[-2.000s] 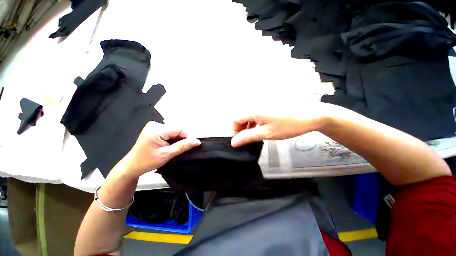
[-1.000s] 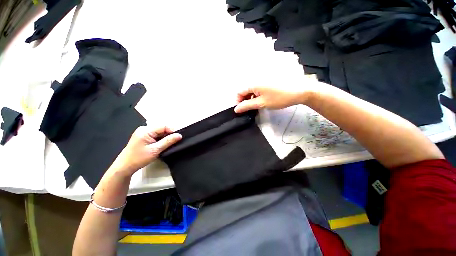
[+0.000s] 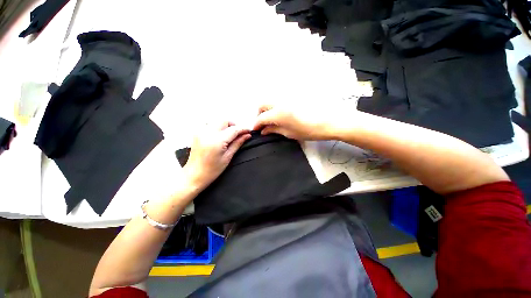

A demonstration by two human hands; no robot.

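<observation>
A black panel [image 3: 256,177] lies over the front edge of the white table and reaches the grey apron. A short black tab [image 3: 336,184] sticks out at its right corner. My left hand [image 3: 218,152] and my right hand [image 3: 285,123] pinch the panel's top edge close together, near its middle. The fingertips almost touch. A narrow folded strip shows along the top edge under my right hand. Another small black end shows left of my left hand.
A large black stack [image 3: 448,87] with stepped edges lies at right. A smaller black pile [image 3: 110,125] lies at left. A paper sheet [image 3: 364,160] is under my right forearm. Below the table are a blue crate [image 3: 201,256] and a brown box [image 3: 64,256].
My hands have come together from the two ends of the panel's top edge to its middle. Over the last second the panel's left side has come down nearly level.
</observation>
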